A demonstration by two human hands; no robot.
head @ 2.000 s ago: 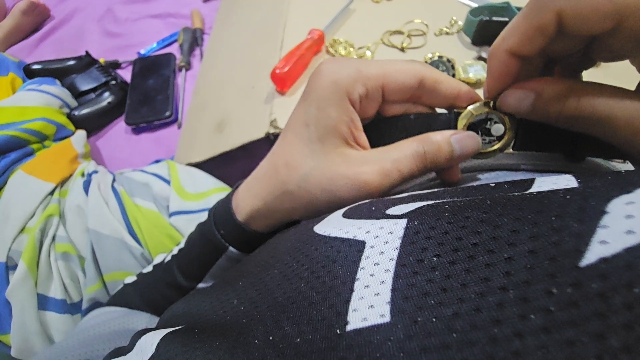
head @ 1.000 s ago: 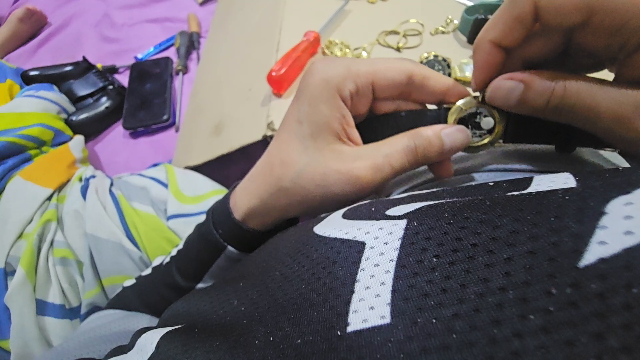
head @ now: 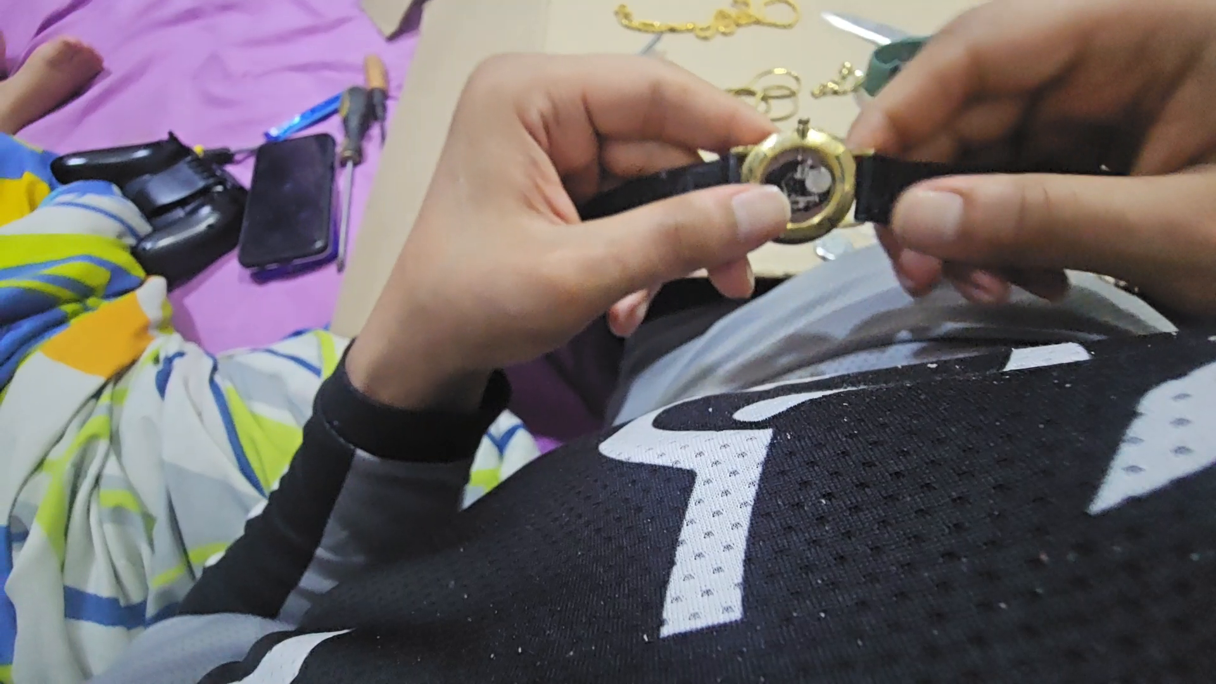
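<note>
A gold-coloured wristwatch point(head: 828, 215) with a black strap is held between both hands above the lap, its dark face toward me. My left hand point(head: 570, 218) grips the case and the strap on the left, its thumb on the rim of the bezel. The crown stands out at the top of the case. My right hand point(head: 1054, 180) pinches the black strap point(head: 879, 185) just right of the case, thumb in front. The fingers hide part of the strap on both sides.
Beyond the hands, a beige board point(head: 494, 114) bears gold chains point(head: 708, 21), gold rings point(head: 771, 93) and a dark green object point(head: 888, 65). On the purple sheet at left lie a game controller point(head: 180, 204), a black smartphone point(head: 287, 201) and a screwdriver point(head: 353, 128). A bare foot point(head: 43, 81) shows at far left.
My right hand has left the crown area at the top of the case and now holds the strap on the right. My left hand still holds the watch. The view has shifted.
</note>
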